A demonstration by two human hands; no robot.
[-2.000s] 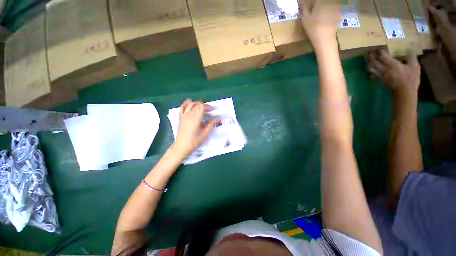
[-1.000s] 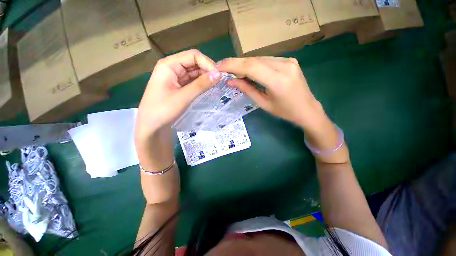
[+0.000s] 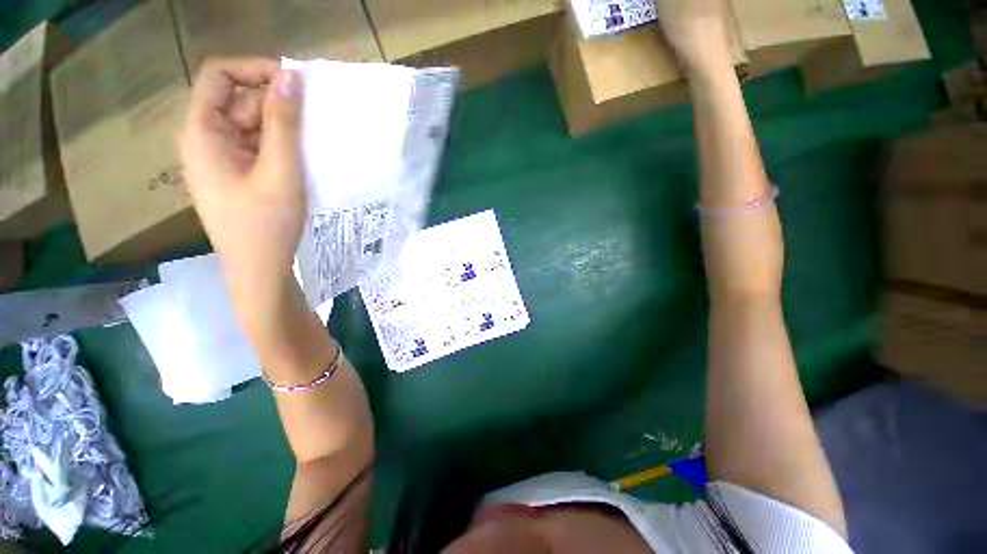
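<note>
My left hand [image 3: 244, 162] grips a label sheet [image 3: 363, 130] by its upper left edge, raised above the bench. The sheet has a blank white area at the top and printed blocks at its right and bottom. A flat stack of label sheets [image 3: 449, 287] lies below it on the green surface, partly covered. My right hand [image 3: 695, 30] is at the top edge over a brown carton [image 3: 622, 74], beside a white printed label [image 3: 615, 15] on it. Its fingertips are cut off or hidden.
Brown cartons [image 3: 119, 141] form a row along the far side; one at right bears a label [image 3: 866, 10]. Blank backing papers [image 3: 189, 330], a metal bar [image 3: 65, 311] and bagged cables [image 3: 65, 433] are at left. More cartons [image 3: 942, 227] and a person's grey-blue clothing [image 3: 909, 465] are at right.
My hands have moved apart. My left hand has moved left with the label sheet; my right hand has moved up and right to a carton, where a label now shows.
</note>
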